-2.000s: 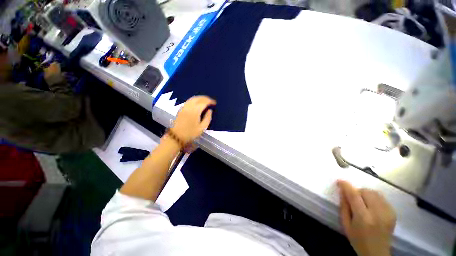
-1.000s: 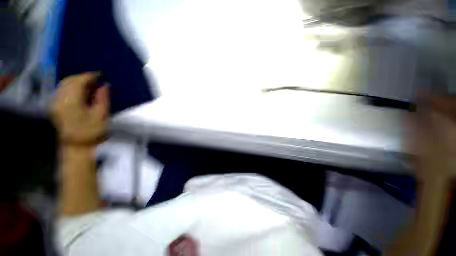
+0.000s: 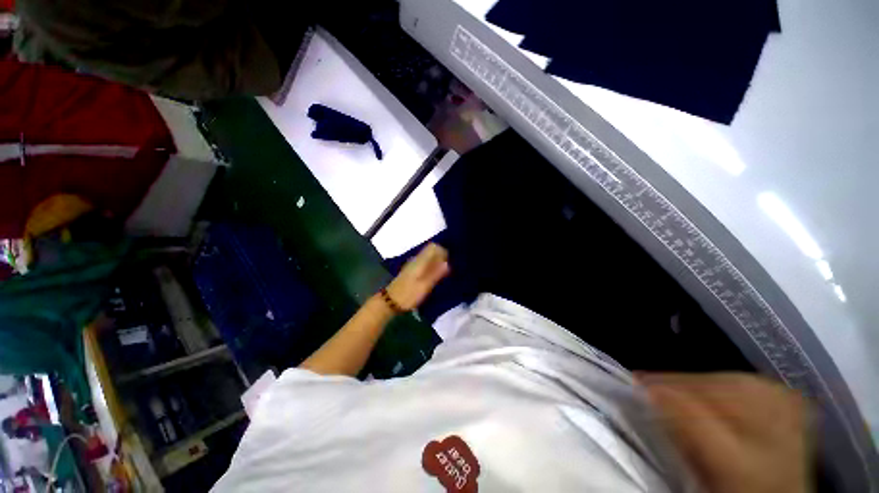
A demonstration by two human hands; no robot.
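My left hand is below the table edge, just in front of my white shirt, with its fingers bent beside dark navy cloth. I cannot tell if it holds any of it. My right hand or forearm is a blurred shape at the lower right, low by the table's front edge; its fingers cannot be made out. Navy cut panels lie on the white table at the top, with stepped corners near the ruler edge. The sewing machine head is out of view.
The table's curved front edge has a printed ruler. Below, a white board bears a small dark knotted piece. A blue crate stands at the left. Another person's sleeve and red cloth are at the upper left.
The view has swung down and left. My left hand has left the panels on the table and is now below its edge. My right hand is lower, near my body.
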